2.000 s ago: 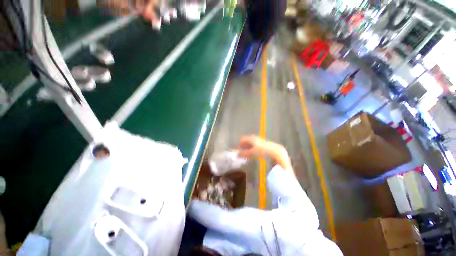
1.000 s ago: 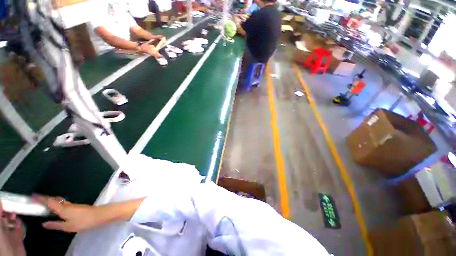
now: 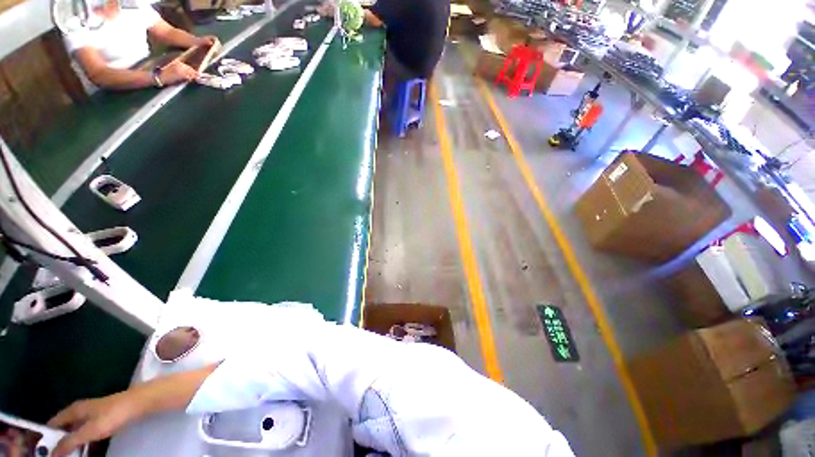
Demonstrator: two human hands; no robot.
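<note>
A white loop-shaped housing (image 3: 46,439) is cut off by the lower left corner of the picture. My right hand (image 3: 100,419) reaches across from the right, its fingers closed on the housing's block end. A skin-coloured patch shows through the housing's opening; it may be my left hand, but its grip cannot be seen. Another loop-shaped housing (image 3: 298,427) with a dark round spot lies on the white cloth (image 3: 143,437), below my right sleeve, which hides part of the cloth.
Several housings (image 3: 114,192) lie on the green belt (image 3: 170,170). A slanted metal upright (image 3: 80,268) with black cables stands at left. An open carton (image 3: 407,314) with parts is beside the bench. Two people work further along. Cartons (image 3: 648,207) stand right of the taped aisle.
My right hand was over the parts carton two seconds ago, then moved left to the housing at the lower left. Since one second ago, it has closed on the housing's end.
</note>
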